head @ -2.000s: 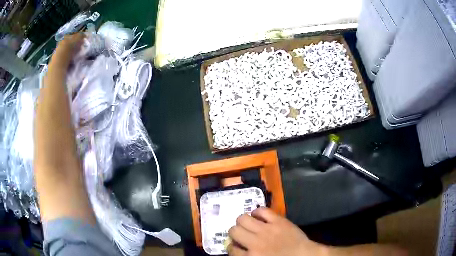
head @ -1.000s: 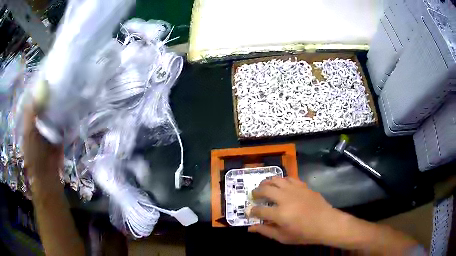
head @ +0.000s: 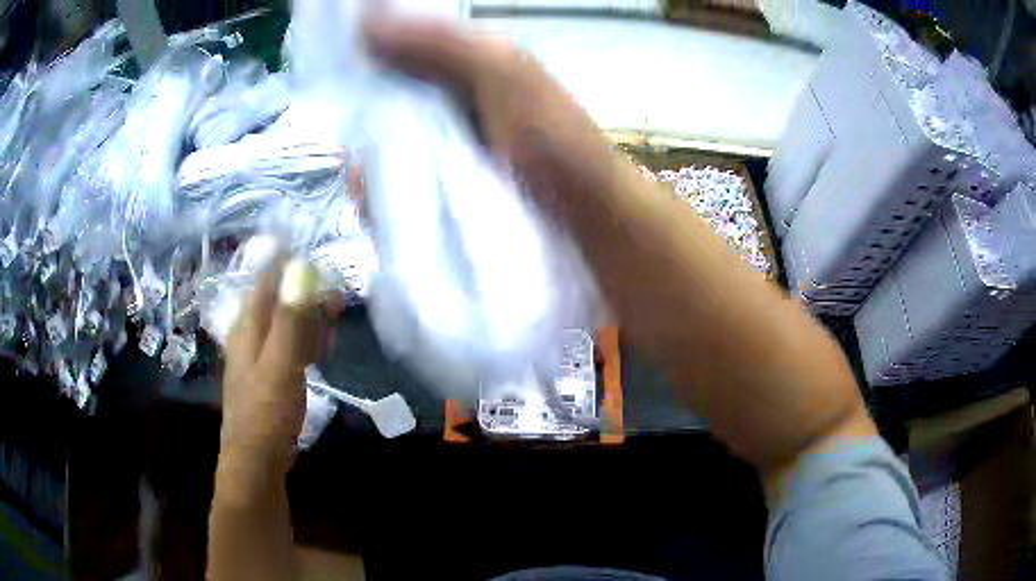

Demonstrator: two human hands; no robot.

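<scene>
My right hand (head: 437,57) is raised at the upper middle, blurred, and holds a white coiled cord bundle (head: 454,227) that hangs down in front of the bench. My left hand (head: 278,329), with a pale wrap on a fingertip, is low at the left beside the cord pile; blur hides whether it grips anything. A white square socket housing (head: 534,411) sits in the orange assembly fixture (head: 612,392), partly hidden behind the bundle. No hand touches the housing.
Many white cords (head: 148,170) are heaped at the left, with a plug head (head: 393,415) near the bench edge. The parts tray (head: 716,210) is partly hidden by my right arm. Stacked housings (head: 875,193) stand at the right. A cardboard box (head: 994,454) is at lower right.
My right hand has left the housing and risen to the cord bundle, now at the middle. My left hand has come down from the raised bundle. The view has shifted.
</scene>
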